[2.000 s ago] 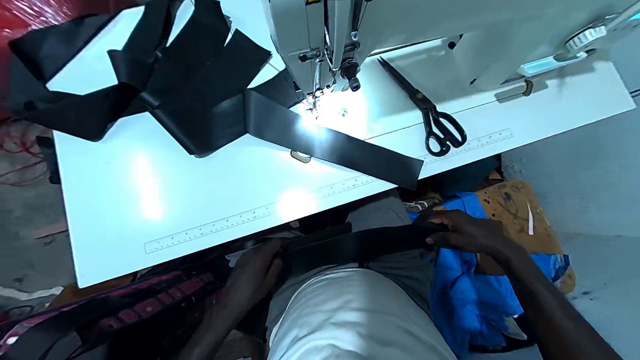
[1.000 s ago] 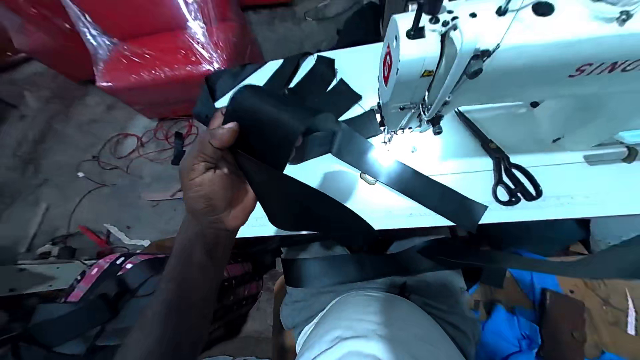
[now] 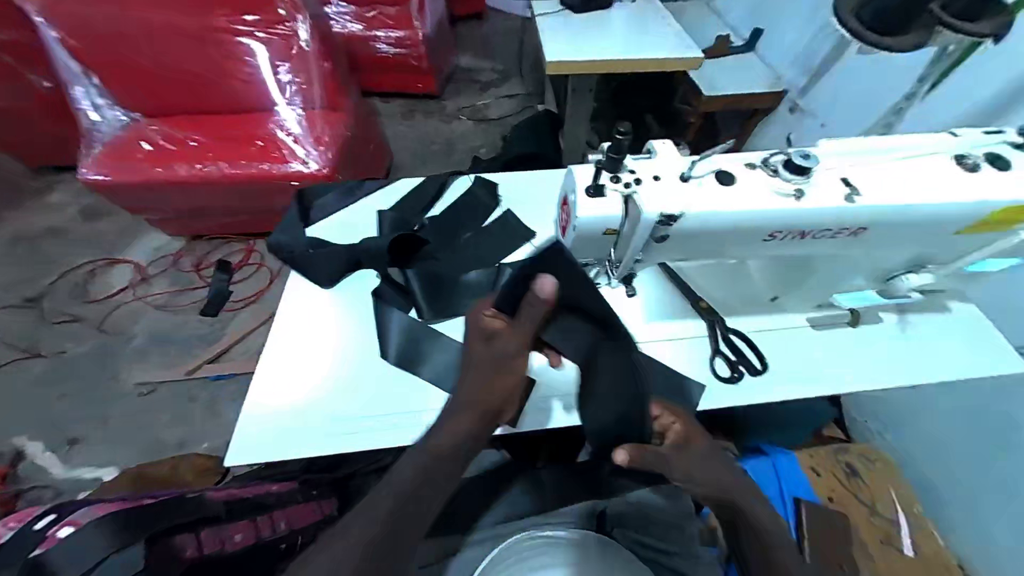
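Note:
A wide black strip of fabric or leatherette spans both my hands over the front edge of the white sewing table. My left hand grips its upper end, thumb on top, just left of the needle area of the white Singer sewing machine. Lower down, at the table's edge, my right hand pinches the strip's other part. More black strips lie in a loose heap at the table's back left, one running beneath my hands. Black-handled scissors lie right of the needle.
A red armchair in clear plastic stands at the back left. Red cord lies coiled on the floor. Another white table is behind the machine. Blue fabric and a brown board are at lower right, with pink-and-black material at lower left.
My left hand has moved right, towards the needle area, with black strip in it. My right hand, out of view one second ago, is back in view on the strip. The view has shifted.

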